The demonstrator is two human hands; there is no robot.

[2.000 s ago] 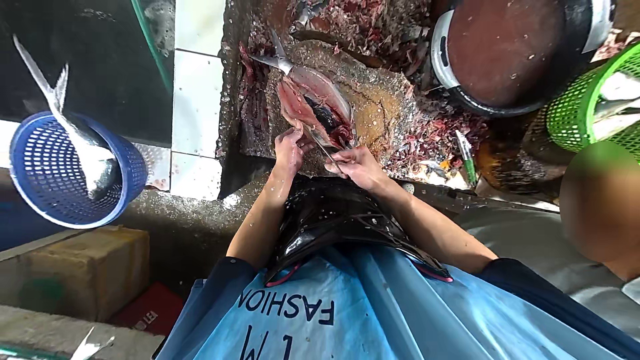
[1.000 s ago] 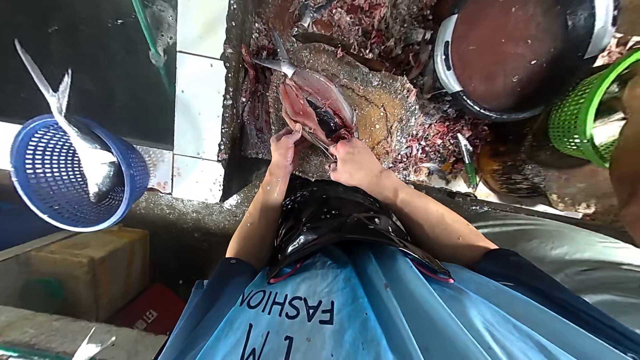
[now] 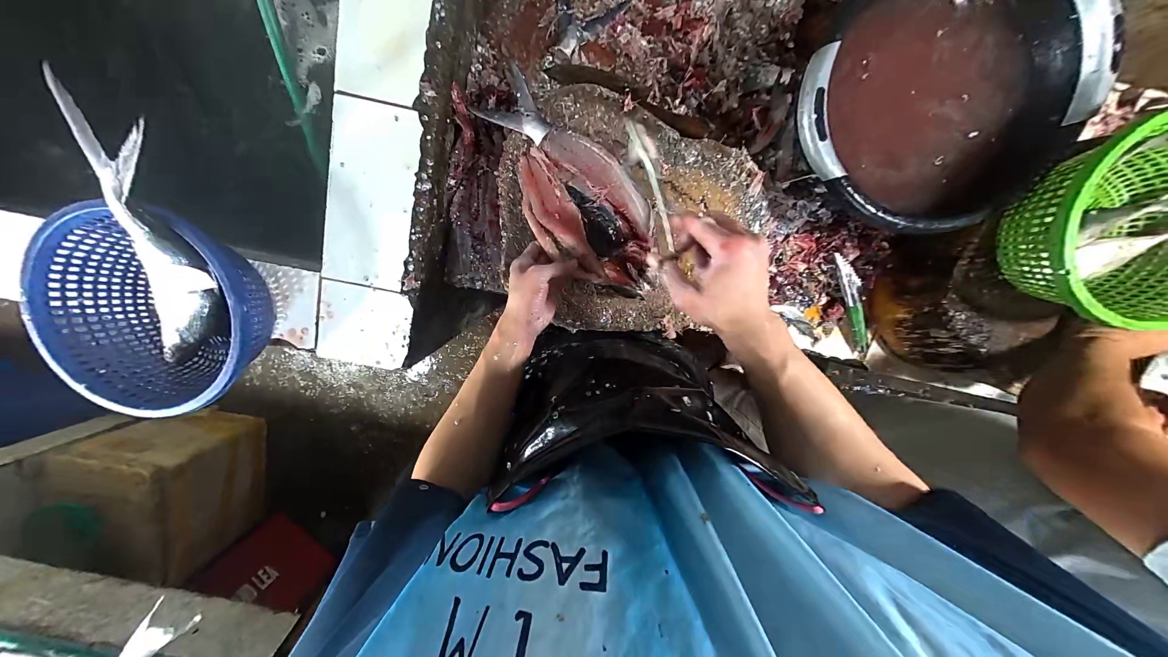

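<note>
A silvery fish [image 3: 598,187], split open with its red flesh and dark belly cavity showing, lies on a worn chopping block [image 3: 712,173], tail toward the upper left. My left hand [image 3: 538,283] grips the near edge of the fish at its lower left. In my right hand [image 3: 716,269], right of the fish's head end, is a slim pale tool, seemingly a knife [image 3: 652,173], its blurred length pointing up and away over the block. Scales and red scraps lie around the block.
A blue plastic basket [image 3: 242,306] at left holds a fish. At upper right stands a black tub [image 3: 876,214] of reddish water, beside a green basket [image 3: 1077,228] with fish. A green-handled knife [image 3: 852,306] lies right of the block. Another person's bare limb [image 3: 1086,438] shows at far right.
My right hand has moved right, off the fish, and the pale tool now points away from me. My left hand stays at the fish's edge. The person at right has shifted.
</note>
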